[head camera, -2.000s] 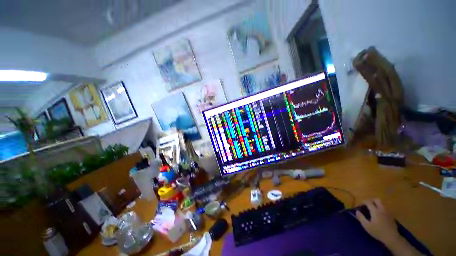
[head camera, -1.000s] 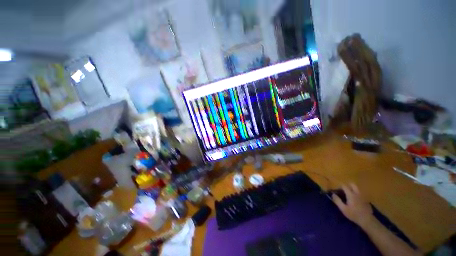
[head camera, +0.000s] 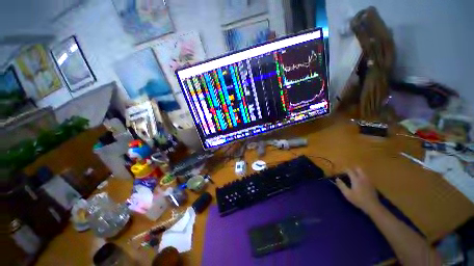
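My right hand (head camera: 358, 191) is bare and rests over a small dark mouse (head camera: 343, 179) at the upper right of the purple desk mat (head camera: 332, 228). The mouse is mostly hidden under the fingers. A long black keyboard (head camera: 270, 183) lies to the left of the hand. The monitor (head camera: 254, 91) behind it shows black panels with coloured columns and line charts. A flat dark rectangle (head camera: 275, 237), a phone or wallet, lies on the mat. My left hand is not in view.
At lower left stand a dark jar (head camera: 109, 254) and a round brown thing, cut off by the edge. White paper (head camera: 178, 231), a shiny clear pot (head camera: 107, 215), a toy figure (head camera: 139, 156) and a pale tub are at left. A driftwood piece (head camera: 374, 67) and loose papers (head camera: 452, 169) are at right.
The view has tilted down and turned right, so the desk things sit higher and further left. The dark rectangle and lower-left jar have come into fuller view. My right hand stays on the mouse.
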